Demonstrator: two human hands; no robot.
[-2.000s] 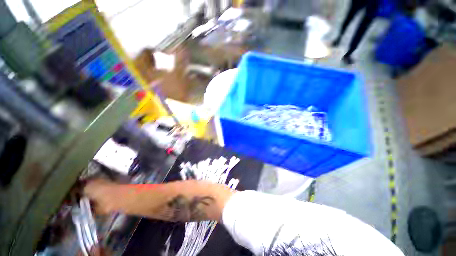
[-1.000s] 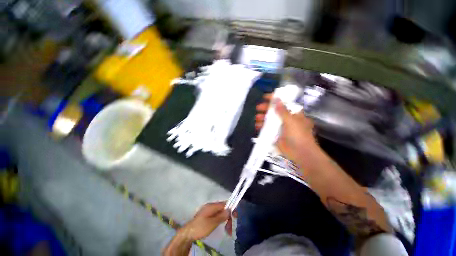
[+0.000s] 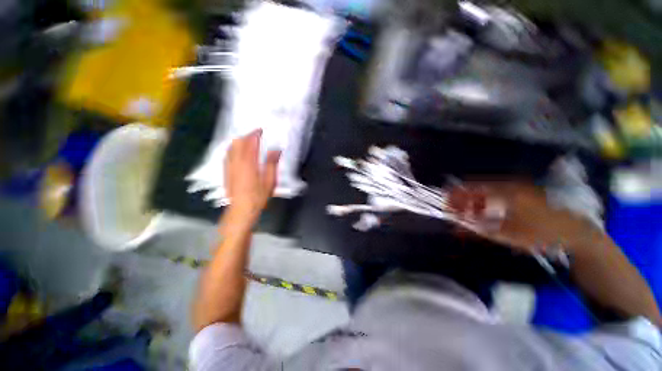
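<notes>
A dense, neat pile of white cables [image 3: 279, 80] lies on the left part of the black bench surface [image 3: 337, 138]. My left hand [image 3: 249, 174] rests on the near end of this pile, fingers spread; no cable shows gripped in it. A loose cable bundle [image 3: 395, 187] lies on the middle of the bench, its white ends fanned to the left. My right hand [image 3: 483, 206] is closed around the right part of this bundle; it is blurred. Cable ends show below the right wrist.
A white tub [image 3: 123, 188] stands left of the bench. A yellow box [image 3: 131, 65] is at the upper left. Blurred press parts [image 3: 464, 72] lie behind the bench. Blue surfaces show at the right edge. Yellow-black floor tape [image 3: 290, 285] runs below the bench.
The view has shifted. The cables held between both hands are no longer there. My left hand has moved onto the left pile, and my right hand has moved right to the loose bundle.
</notes>
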